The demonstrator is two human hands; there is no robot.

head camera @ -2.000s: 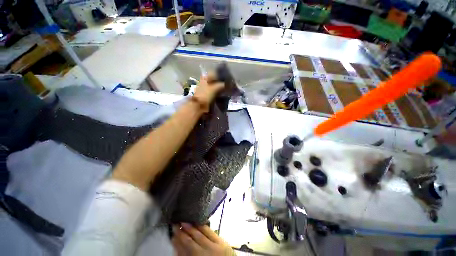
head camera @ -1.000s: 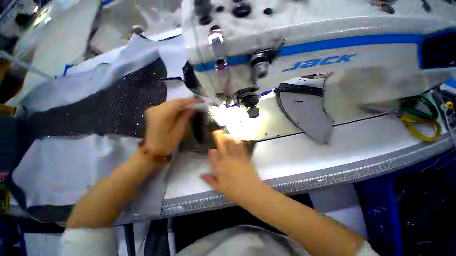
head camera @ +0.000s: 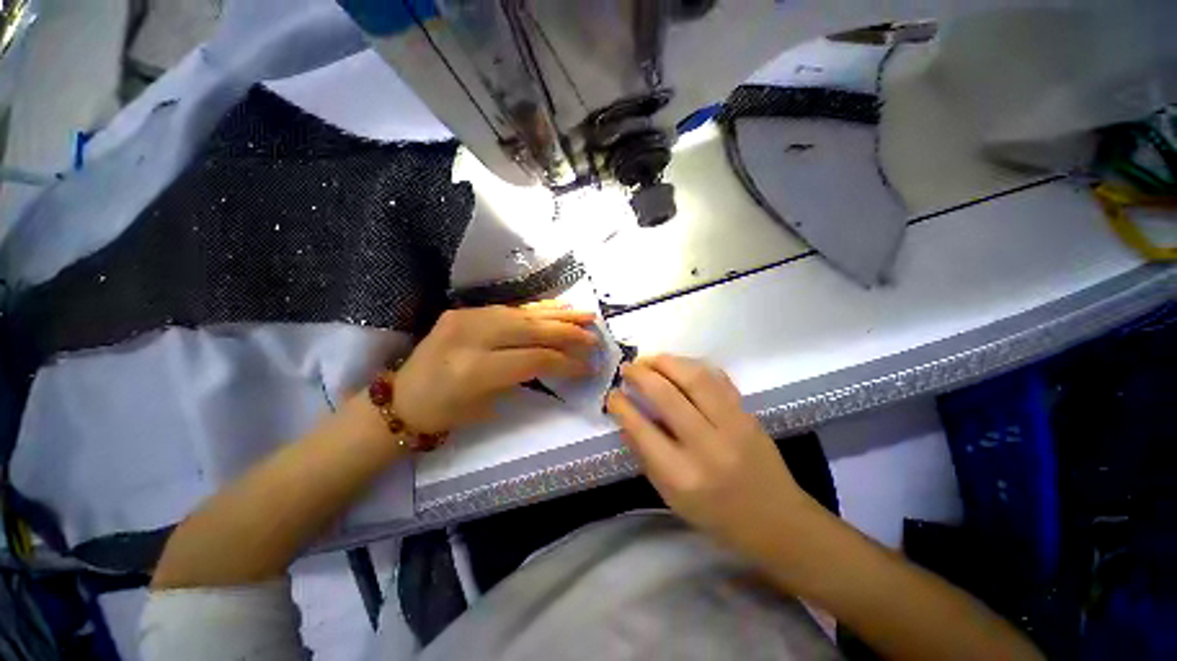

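A small pale piece with dark edges (head camera: 596, 368) lies at the table's front, just before the brightly lit needle area (head camera: 574, 213). My left hand (head camera: 503, 362), with a beaded bracelet, lies over its left part, fingers on it. My right hand (head camera: 691, 433) pinches its right edge between thumb and fingers. A dark strip (head camera: 549, 278) shows just behind my left fingers. The large garment panel (head camera: 284, 213), dark speckled with pale grey-white parts, lies to the left on the table. Whether it joins the small piece is hidden by my left hand.
The sewing machine head (head camera: 516, 78) stands above the work. A curved grey fin-shaped piece (head camera: 826, 168) with a dark band lies on the bed. Yellow-handled scissors (head camera: 1142, 220) are at the right end. A blue basket (head camera: 1000, 465) is below right.
The view has moved closer to the needle area. Both hands have come to the small pale piece in front of the needle; the right hand now pinches its edge.
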